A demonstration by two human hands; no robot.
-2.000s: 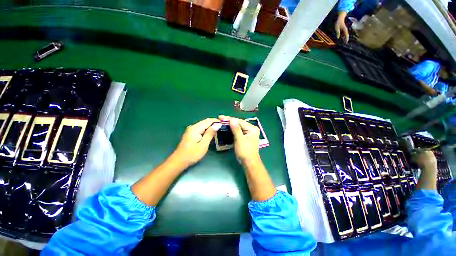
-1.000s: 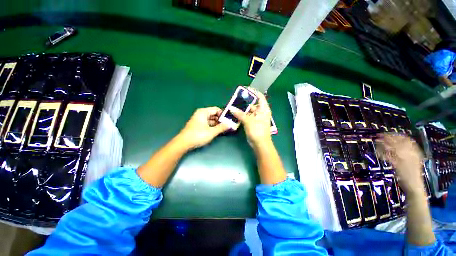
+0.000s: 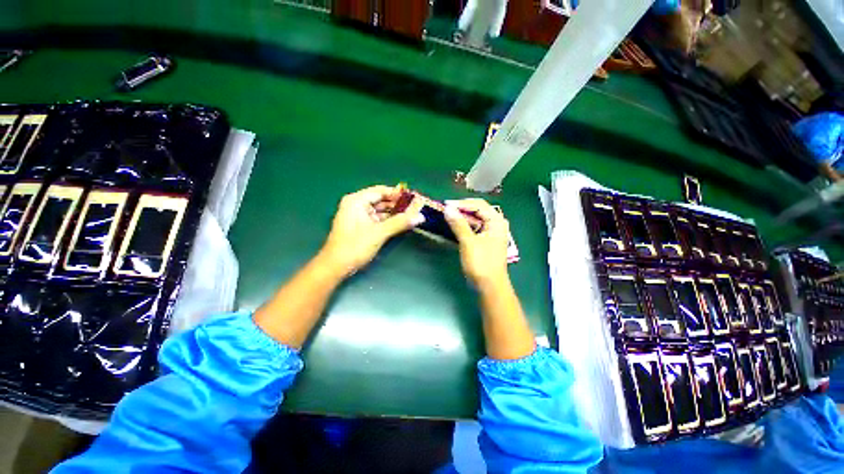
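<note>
A phone unit (image 3: 433,219) is held level between my two hands above the green bench, its dark face and reddish edge showing. My left hand (image 3: 364,228) grips its left end with thumb and fingers. My right hand (image 3: 480,243) grips its right end. The fingers cover both ends of the unit. A small stack of bezels (image 3: 513,250) with a white and pink edge lies just behind my right hand, mostly hidden by it.
A white post (image 3: 546,97) stands beyond my hands, with a light-rimmed piece partly behind it. The left blister tray (image 3: 111,139) holds gold-rimmed pieces. The right blister tray (image 3: 615,346) holds rows of phones. White liners (image 3: 578,305) stick out. A loose phone (image 3: 144,72) lies far left.
The phone unit has turned from a slanted, face-showing pose to nearly level and tilted, with a hand at each end. The neighbour's hand has left the right tray. The view has shifted slightly.
</note>
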